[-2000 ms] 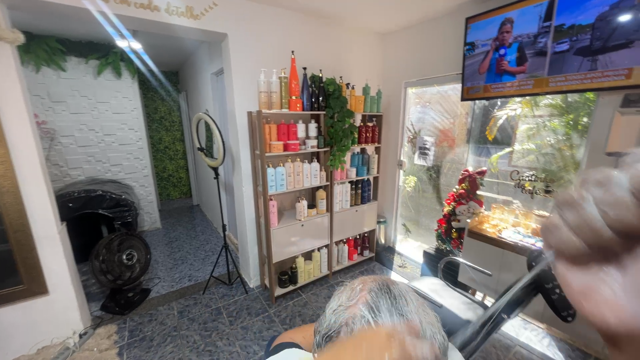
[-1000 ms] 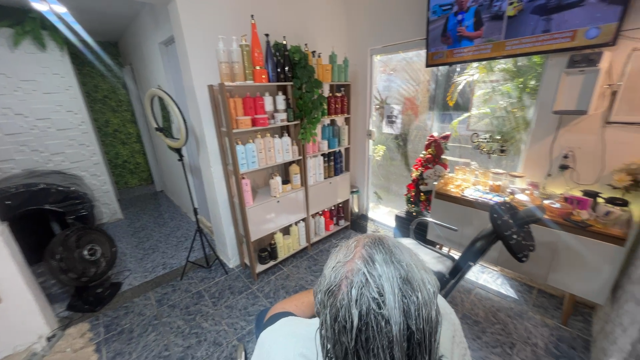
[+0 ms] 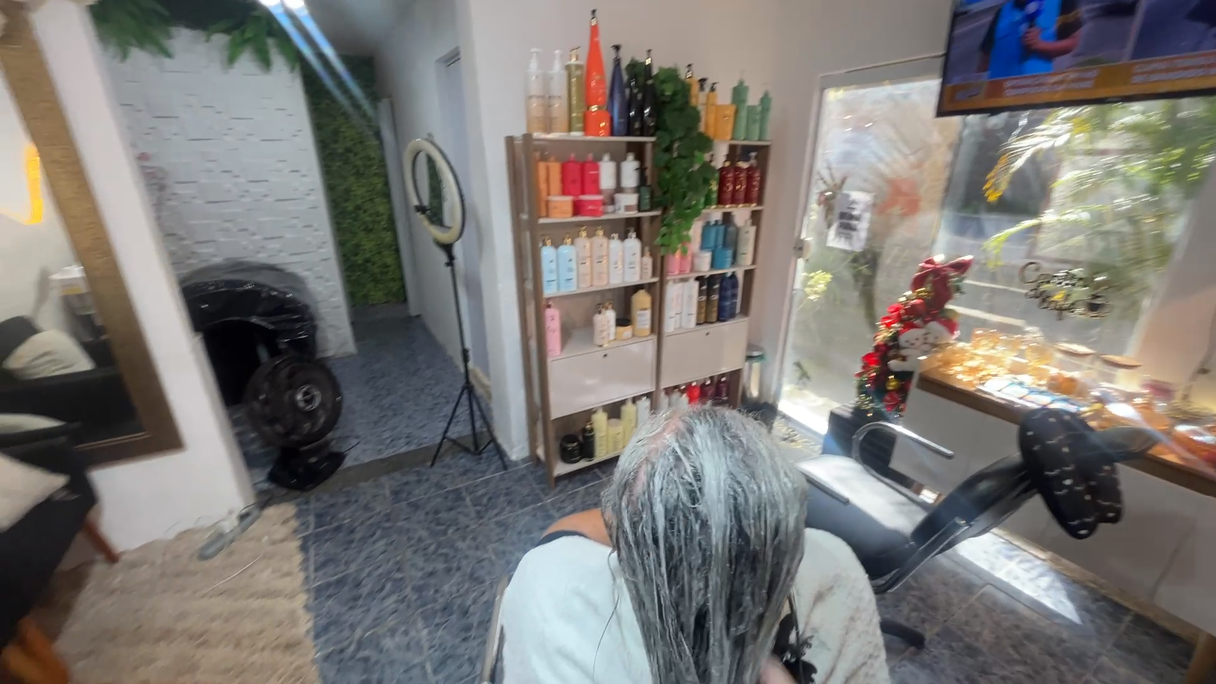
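Observation:
A seated person is seen from behind, their long wet grey hair (image 3: 708, 532) hanging down the back and streaked with a whitish coating. A white towel (image 3: 556, 608) covers their shoulders. Beside the hair at the lower right is a small black item (image 3: 790, 648), too cut off to name. A patch of skin shows at the bottom edge next to the hair ends; it may be part of my right hand, but its fingers and grip are hidden. My left hand is out of view.
Ahead stands a shelf unit (image 3: 598, 366) of bottles. A ring light on a tripod (image 3: 465, 380) and a black fan (image 3: 294, 404) are to its left. At right are a reclined black salon chair (image 3: 959, 518) and a counter (image 3: 1045, 418) with jars; a woven rug (image 3: 209, 608) lies lower left.
Two seconds ago a blurred hand was raised at the right and blurred skin crossed the front of the head; neither shows there now. The seated person's hair is now in fuller view.

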